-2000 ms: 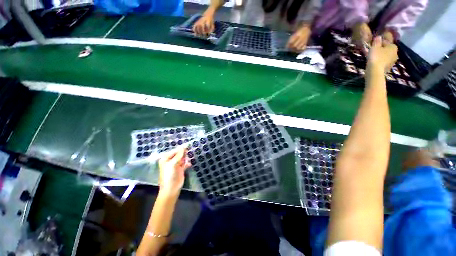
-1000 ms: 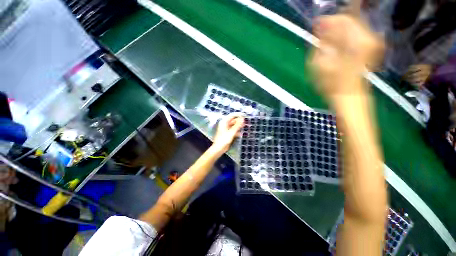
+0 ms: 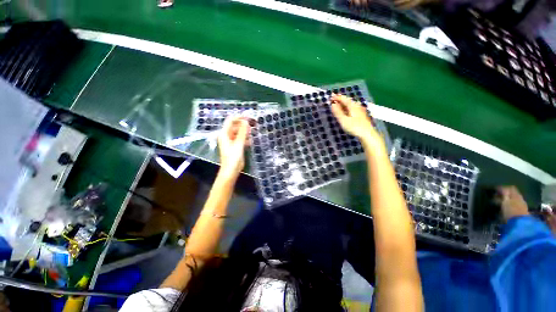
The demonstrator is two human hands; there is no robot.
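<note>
My left hand (image 3: 234,139) holds the left edge of a full-size clear blister tray (image 3: 299,149) filled with round black discs. This tray is tilted and juts past the bench's near edge. My right hand (image 3: 352,117) is over its upper right corner, fingers bent together; whether they grip anything is unclear. A second disc-filled tray (image 3: 359,143) lies behind and partly under the front one. A short blister tray (image 3: 210,116) with dark discs lies left, behind my left hand.
Another filled tray (image 3: 436,189) lies right. A person's hand (image 3: 512,202) with blue sleeve is beside it. Clear film (image 3: 146,131) lies left. The green conveyor (image 3: 244,36) runs behind, with a black component tray (image 3: 518,61) across it. A white equipment panel (image 3: 49,167) stands lower left.
My right hand has come back from across the conveyor to the trays. My left hand still holds the front tray, which has changed tilt. The view has turned.
</note>
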